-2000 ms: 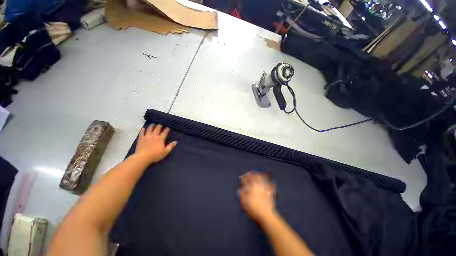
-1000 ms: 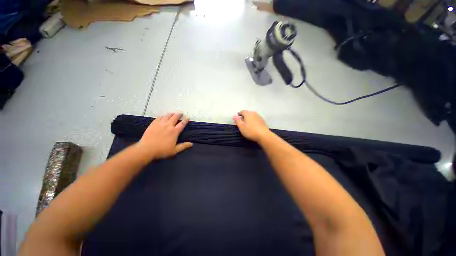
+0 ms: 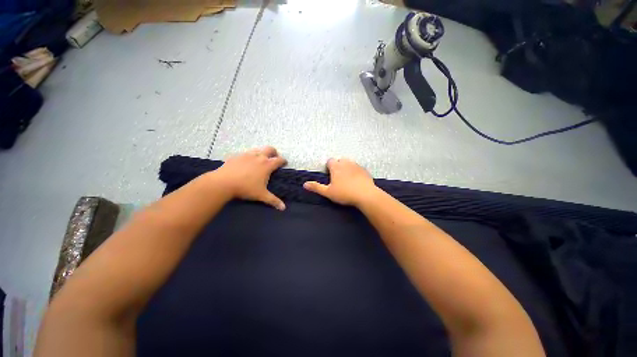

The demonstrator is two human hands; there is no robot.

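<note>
A smooth black cloth ply (image 3: 300, 279) covers the near middle of the table. Along its far side runs a ridged band of stacked fabric edges (image 3: 433, 199). My left hand (image 3: 253, 176) straddles this band left of centre, fingers over its far side and thumb on the near side. My right hand (image 3: 347, 183) grips the same band a short way to the right, fingertips at the far side and thumb pointing left. The undersides of both hands are hidden.
A shiny brown wrapped weight (image 3: 84, 233) lies left of the cloth. An electric cutting machine (image 3: 401, 59) stands beyond it, its black cord running right. Rumpled dark cloth (image 3: 573, 265) lies at right. Tan cardboard (image 3: 150, 12) and dark piles lie far left.
From a blurred position over the cloth, my right hand has come to the ridged band. My left hand has moved right along the band, nearer my right hand. The view has shifted.
</note>
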